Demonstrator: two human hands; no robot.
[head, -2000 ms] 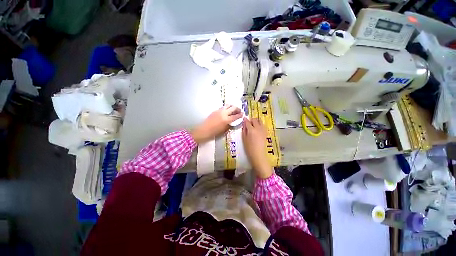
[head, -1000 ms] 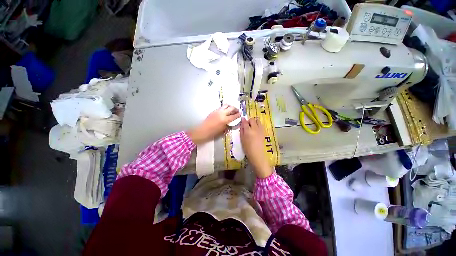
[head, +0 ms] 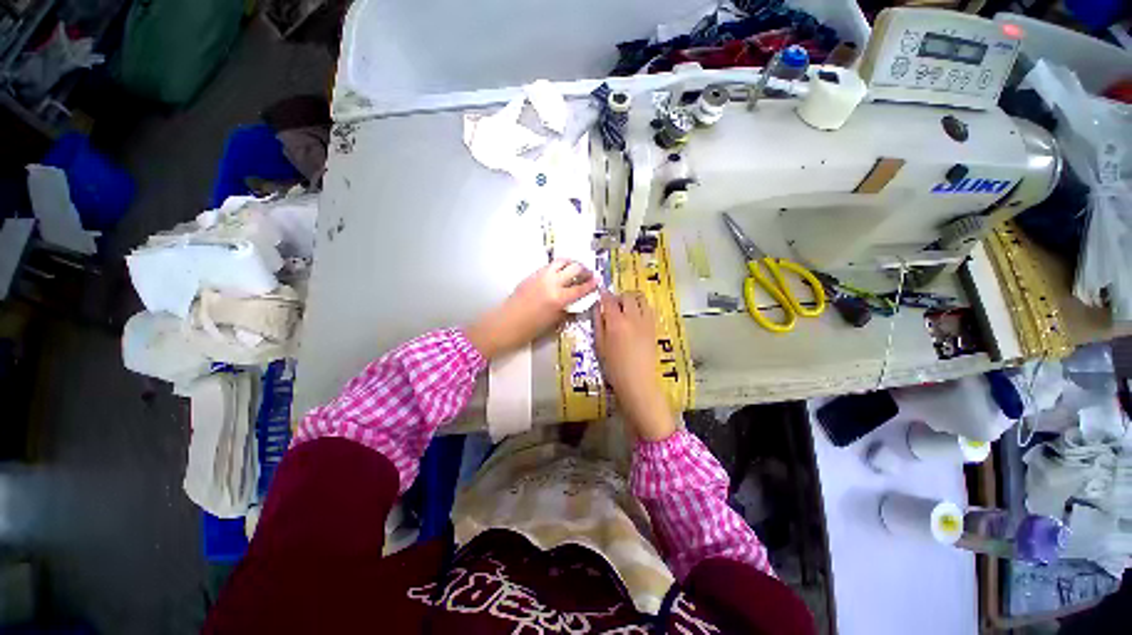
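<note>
A white fabric strip [head: 510,392] hangs over the table's front edge below my left hand. My left hand [head: 552,298] presses white cloth near the needle, its fingers holding the cloth's edge. My right hand [head: 623,333] lies just right of it, fingertips at the same cloth in front of the presser foot [head: 605,243]. The sewn strip [head: 521,134] lies bunched beyond the needle, bright under the lamp. Yellow tape [head: 670,335] with black letters lies flat on the bed under and beside my hands. The cream sewing machine [head: 844,168] stands at the right.
Yellow-handled scissors [head: 782,295] lie open on the bed, with small dark tools [head: 850,304] to their right. Stacked cloth [head: 224,292] is at the left. A side surface [head: 894,583] at lower right holds a black phone-like rectangle [head: 857,418] and thread cones [head: 919,514].
The loose cloth end between my hands has moved forward toward the needle, uncovering more yellow tape near the front edge. My hands have stayed almost in place.
</note>
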